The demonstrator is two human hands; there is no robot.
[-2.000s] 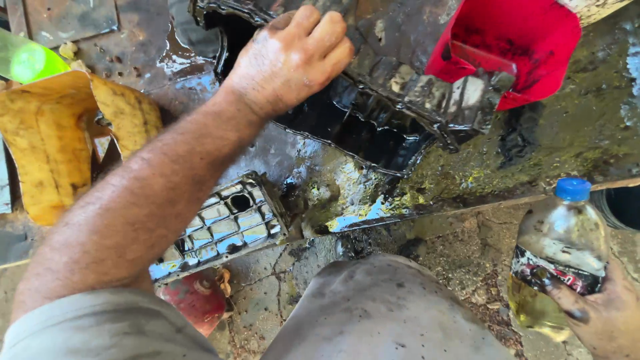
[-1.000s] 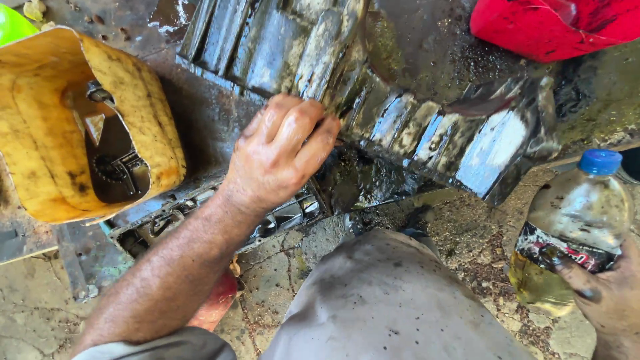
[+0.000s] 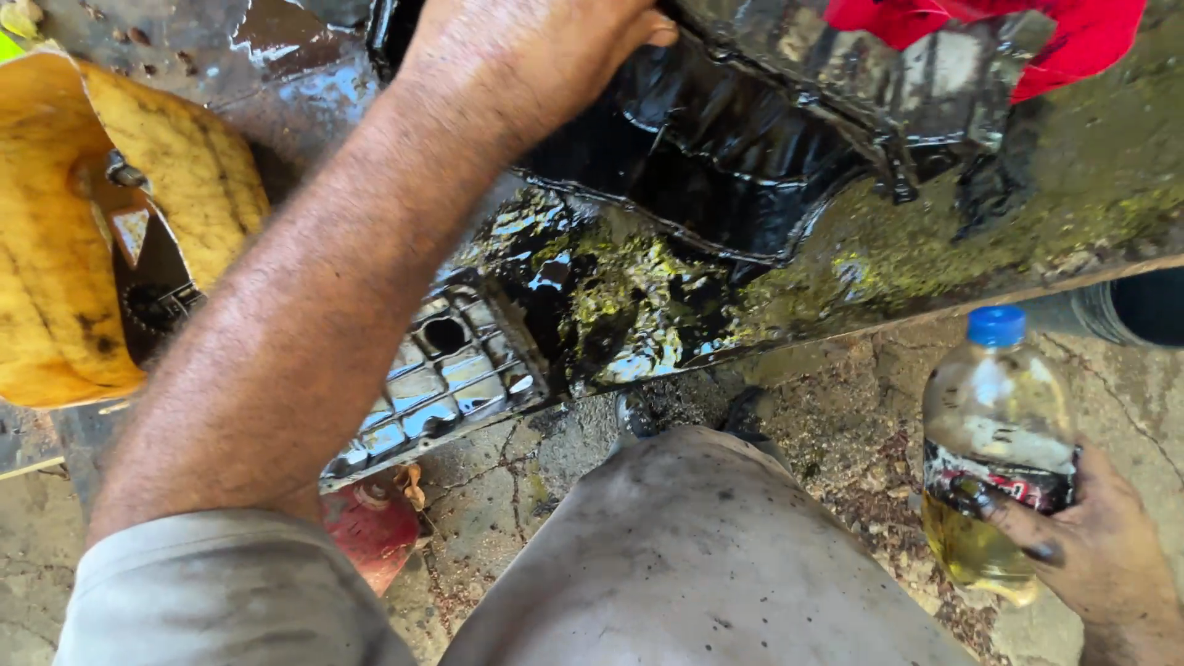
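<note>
My left hand (image 3: 546, 46) reaches to the top edge and grips the rim of an oily metal pan, probably an engine oil pan (image 3: 721, 139); part of the hand is cut off and its fingertips are hidden. The pan rests on the wet work surface, its dark, oil-coated hollow showing. At the right, my right hand (image 3: 1082, 536) holds a clear plastic bottle (image 3: 999, 435) with a blue cap, partly filled with yellowish liquid. Its fingers are stained black. A ribbed metal cover or casting (image 3: 462, 361) lies at the bench edge, partly behind my left forearm.
A cut-open yellow plastic jug (image 3: 176, 157) with small metal parts inside stands left. A red plastic container (image 3: 1091, 46) is at the upper right, partly over the pan. Beneath the bench edge (image 3: 888, 324) are a red object (image 3: 370, 527) and a dark bucket (image 3: 1128, 310).
Since one second ago, the pan has turned over: its ribbed outside faced me then, and its dark hollow shows now. My right hand still holds the bottle.
</note>
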